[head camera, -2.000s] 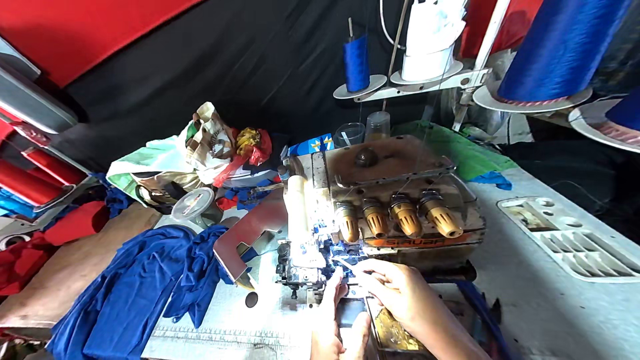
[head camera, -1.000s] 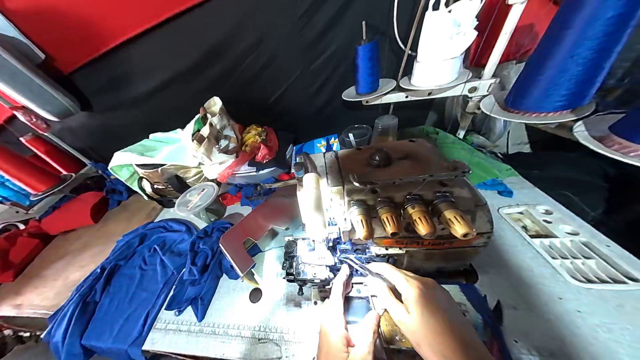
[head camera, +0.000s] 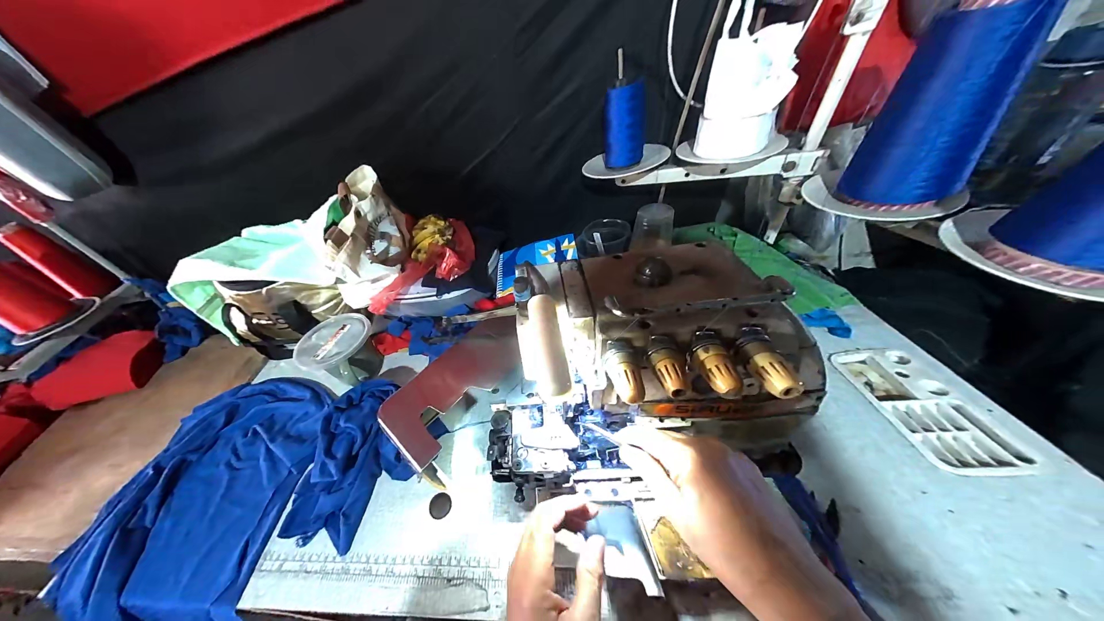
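An overlock sewing machine (head camera: 690, 345) stands mid-view, its front mechanism (head camera: 552, 440) brightly lit and exposed. My right hand (head camera: 690, 483) reaches in from the right, thumb and fingers pinched around a thin metal tool, likely tweezers (head camera: 604, 434), whose tip is among the loopers. Lower and to the left, my left hand (head camera: 561, 552) has its fingers curled and apart beside an open metal cover (head camera: 617, 535); nothing shows in its grasp. Four yellowish tension knobs (head camera: 716, 362) line the machine's front. Glare hides the tool's tip and any thread there.
Blue fabric (head camera: 216, 483) lies at left beside a lidded plastic tub (head camera: 332, 341). A reddish metal plate (head camera: 448, 388) extends left of the machine. Blue thread cones (head camera: 940, 112) stand on holders at upper right. A white compartment tray (head camera: 931, 410) is set in the table at right.
My left hand has drawn back from the lit mechanism, where it was close to my right hand. My right hand remains at the mechanism.
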